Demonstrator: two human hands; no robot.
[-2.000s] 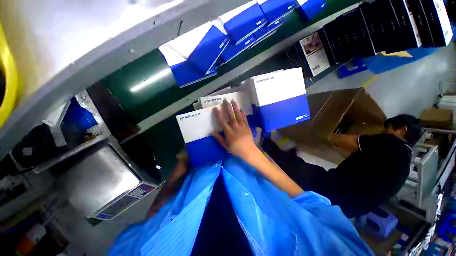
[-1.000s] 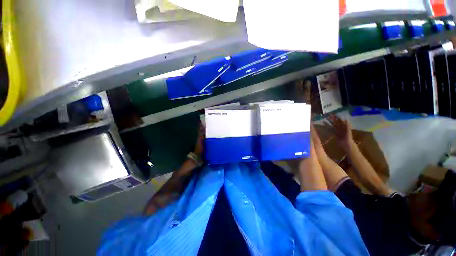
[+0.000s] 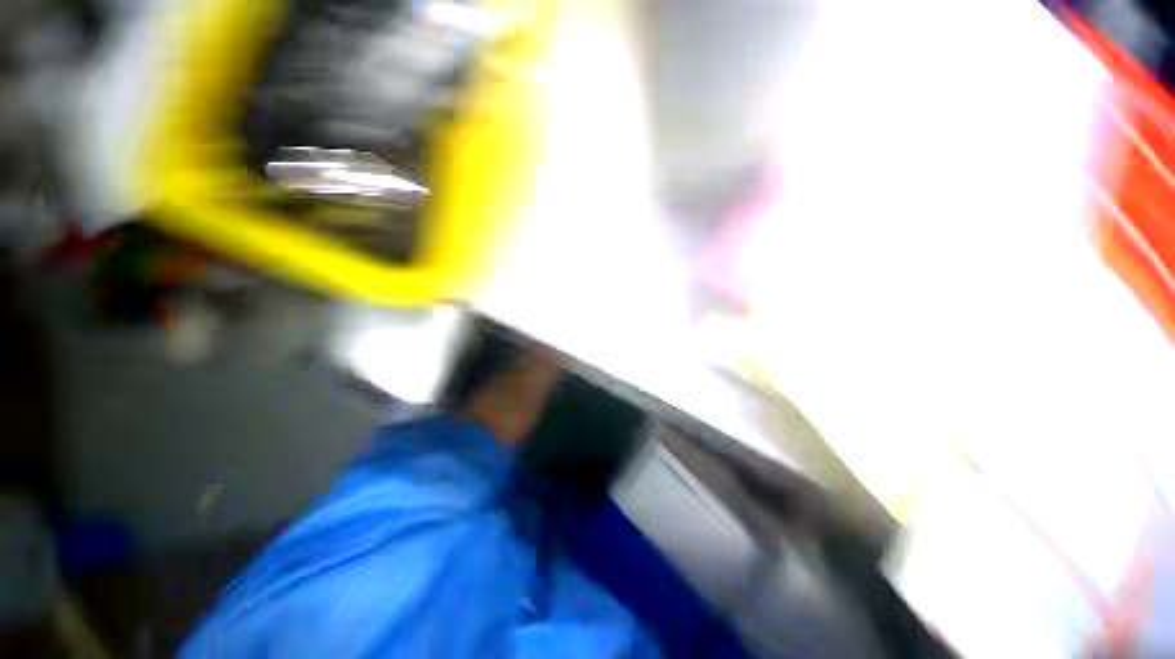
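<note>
The view is heavily blurred. A patch of skin, seemingly my left wrist or forearm (image 3: 515, 393), shows between the blue sleeve and the shelf edge; my left hand cannot be made out. My right hand is not in view. A blurred white and dark blue shape (image 3: 683, 509), possibly the retail boxes, lies at the lower middle against my body, partly under the shelf edge. What holds it cannot be seen.
A white shelf (image 3: 606, 258) fills the upper middle and right, with blurred papers on it. A yellow tray (image 3: 348, 277) with dark and shiny items is at upper left. Dark green belt (image 3: 580, 431) shows below the shelf edge. An orange-red shape (image 3: 1140, 193) is at far right.
The camera has swung and tilted towards the shelf and yellow tray. Earlier both hands held two rows of blue-and-white boxes in front of me; now the hands are no longer clearly visible.
</note>
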